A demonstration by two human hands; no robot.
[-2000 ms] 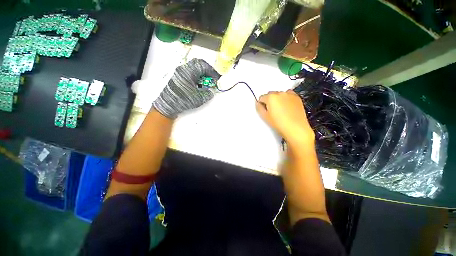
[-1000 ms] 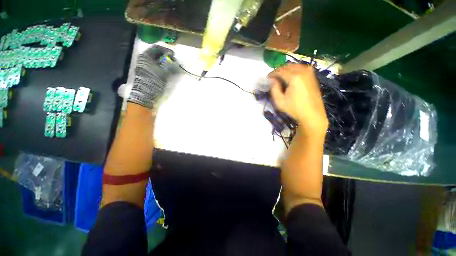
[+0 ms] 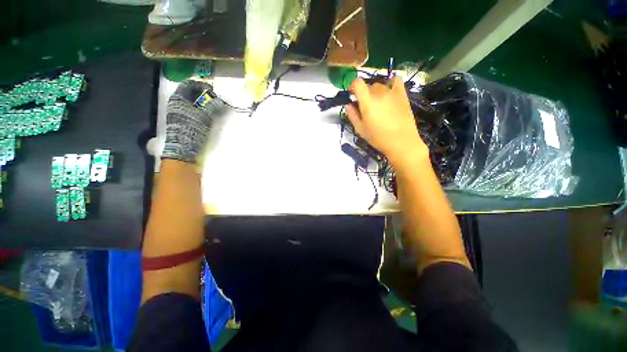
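My left hand (image 3: 187,124), in a grey-striped knit glove, holds a small circuit board (image 3: 204,98) at the left of the white work sheet (image 3: 275,165). A thin black cable (image 3: 295,97) runs from near the board rightward below the pale yellow wrapped arm (image 3: 261,55) to a thicker black piece beside my right hand. My bare right hand (image 3: 381,117) is at the edge of the cable bundle (image 3: 440,124), its fingertips at the dark cable parts. Whether it grips one is hidden.
Green-white board groups (image 3: 80,170) lie on the black mat (image 3: 103,124) at left. A clear plastic bag (image 3: 515,144) wraps the bundle at right. Blue bins (image 3: 124,295) stand below left. The machine stand (image 3: 199,42) is at the top.
My left hand moved left from under the wrapped arm with the board. My right hand moved from the cable's end toward the bundle and up. Loose black cable pieces now lie spread on the sheet.
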